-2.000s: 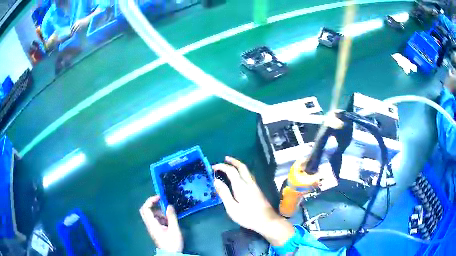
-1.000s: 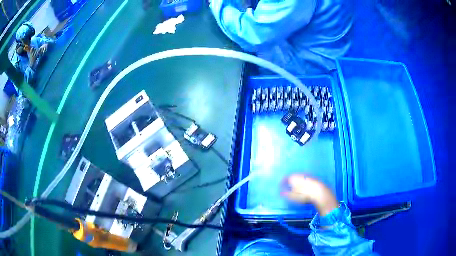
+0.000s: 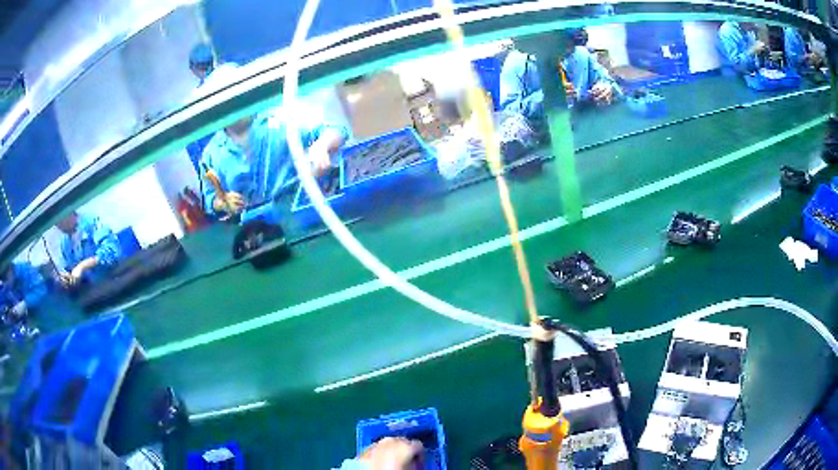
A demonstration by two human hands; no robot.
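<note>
A small blue parts bin [image 3: 375, 428] with dark contents is cut off by the bottom edge. My left hand [image 3: 395, 453] is over its lower part, its sleeve entering from the left; the fingertips are cut off or blurred, so I cannot tell what they hold. My right hand is out of the picture. The orange electric screwdriver [image 3: 544, 430] hangs upright to the right of the bin, with nobody holding it. The fixture is not clearly visible.
Two screw feeders [image 3: 577, 376] [image 3: 703, 363] stand at right. Black housings [image 3: 581, 277] [image 3: 693, 229] lie behind them. A whitish hose [image 3: 368, 262] loops across. Large blue bins [image 3: 118, 367] stand at left, a tray edge [image 3: 809, 452] at lower right. People in blue work across the bench.
The view has swung from the blue tray at right to the bench ahead. The right hand, blurred over the tray before, is out of view. The left hand now shows at the parts bin.
</note>
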